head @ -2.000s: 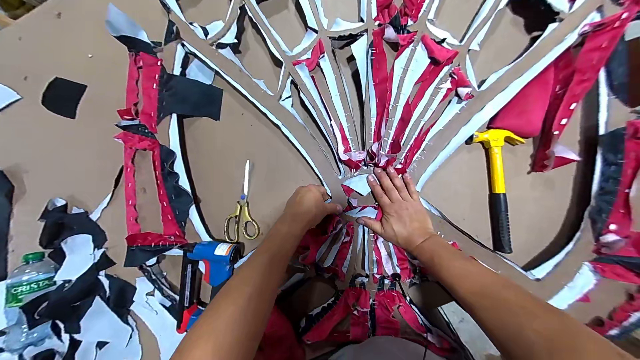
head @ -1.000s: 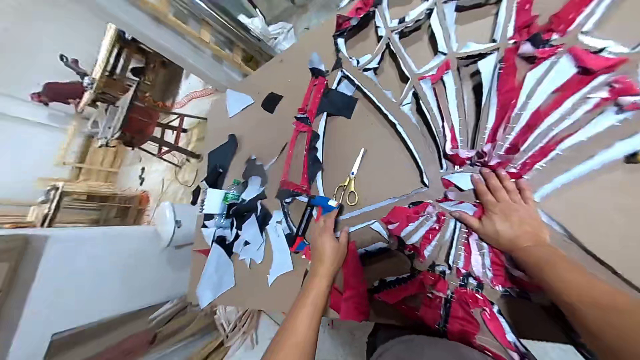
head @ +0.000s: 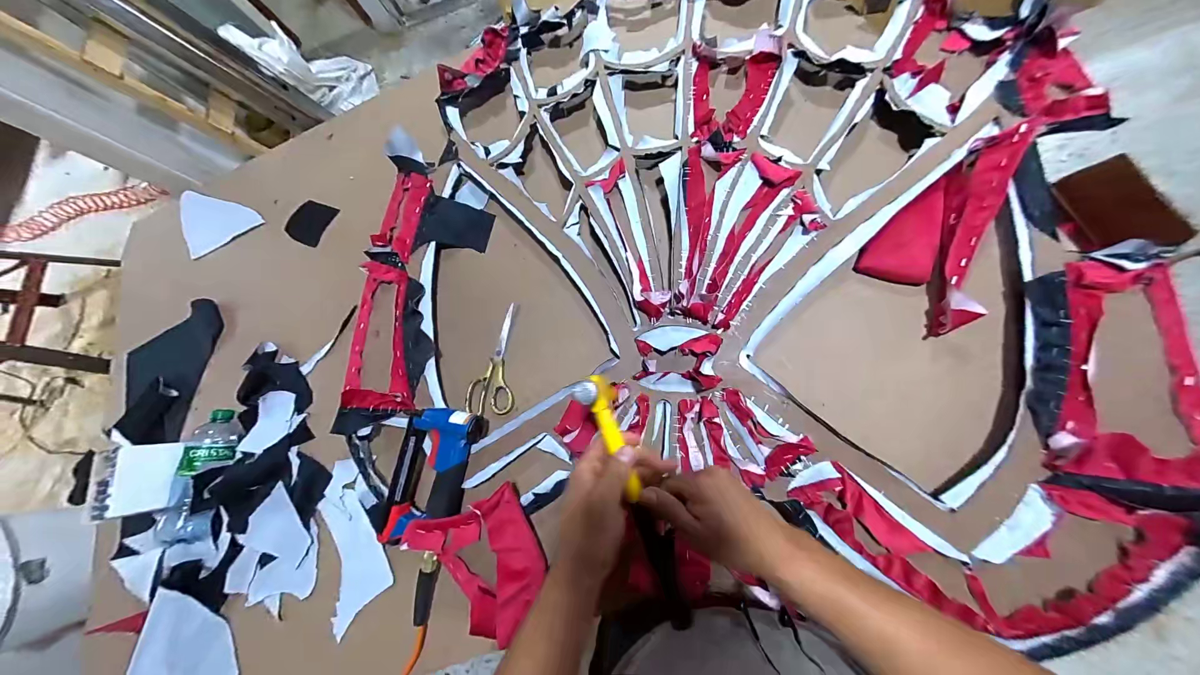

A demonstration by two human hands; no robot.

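Observation:
A hammer with a yellow shaft (head: 609,427) and dark grip is upright in my left hand (head: 597,502), its head above the fingers. My right hand (head: 717,520) has curled fingers against the hammer's shaft near the left hand; whether it grips the shaft is not clear. Beneath lies a large openwork board frame (head: 647,361) edged with red, white and black fabric strips fixed by staples. Left of my hands lie gold-handled scissors (head: 492,384) and a blue and black staple gun (head: 445,450) with an orange hose.
Fabric scraps (head: 277,525) are heaped at the left around a green-labelled plastic bottle (head: 211,445). A red fabric piece (head: 506,553) lies beside the staple gun. Loose black (head: 312,223) and white (head: 217,223) pieces lie at the upper left; a brown piece (head: 1120,202) is at the right.
Two seconds ago both hands lay on the frame's narrow middle and the hammer lay to the right. One second ago the left hand was by the staple gun. The hammer is now in my left hand.

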